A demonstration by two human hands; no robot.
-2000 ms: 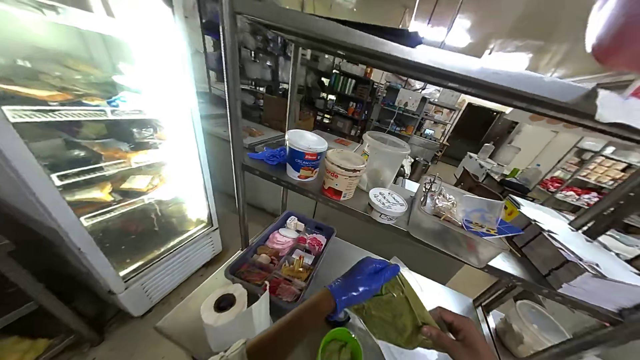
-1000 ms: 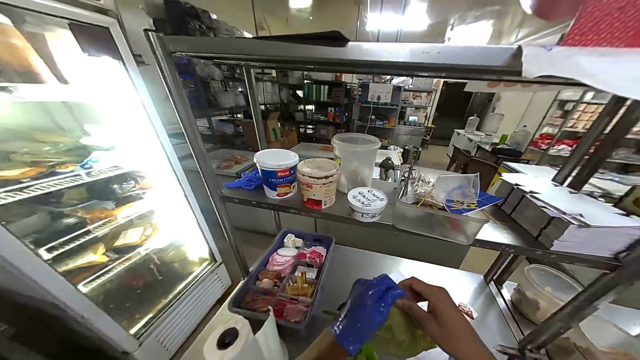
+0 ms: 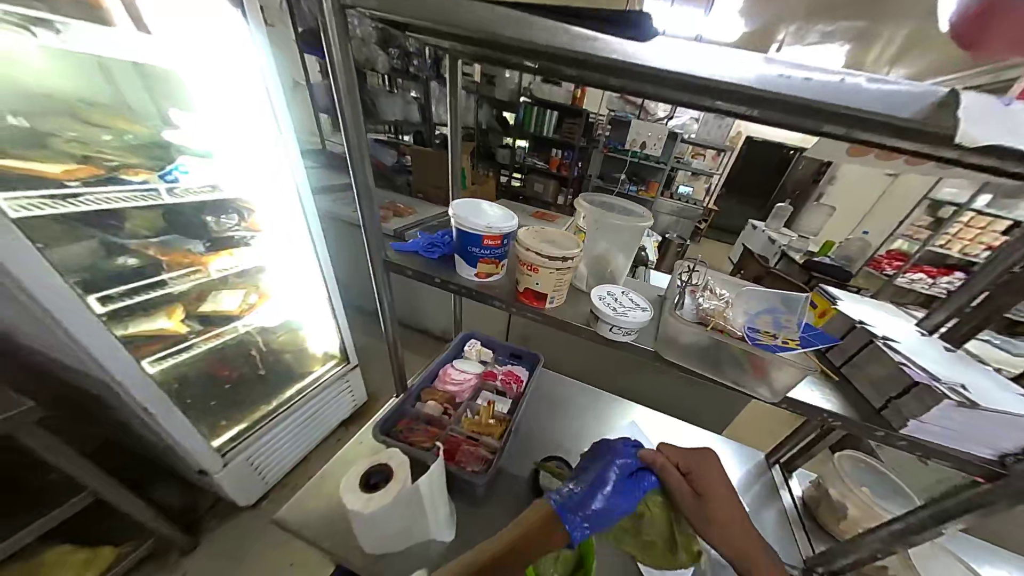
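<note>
My left hand (image 3: 604, 490), in a wet-looking blue glove, grips the top of a limp plastic bag (image 3: 652, 532) with green contents. My bare right hand (image 3: 704, 496) pinches the bag's top right beside the glove. Both hands are over the steel table (image 3: 560, 396). Below the glove a bright green rim or edge (image 3: 580, 556) shows, mostly hidden by my left hand and the bag. A white paper roll (image 3: 376, 500) stands to the left of my forearm. Behind it lies a grey divided bin (image 3: 524, 400) of small packed decorations.
On the steel shelf (image 3: 496, 292) above stand a cream cheese tub (image 3: 482, 240), another tub (image 3: 546, 272), a clear plastic bucket (image 3: 612, 240), a small lidded tub (image 3: 622, 312) and a plastic bin with whisks (image 3: 720, 352). A lit display fridge (image 3: 288, 360) is at left, stacked boxes (image 3: 904, 368) at right.
Two seconds ago the bag hung spread between my hands, with my right hand lower on it. Now both hands are close together at its top.
</note>
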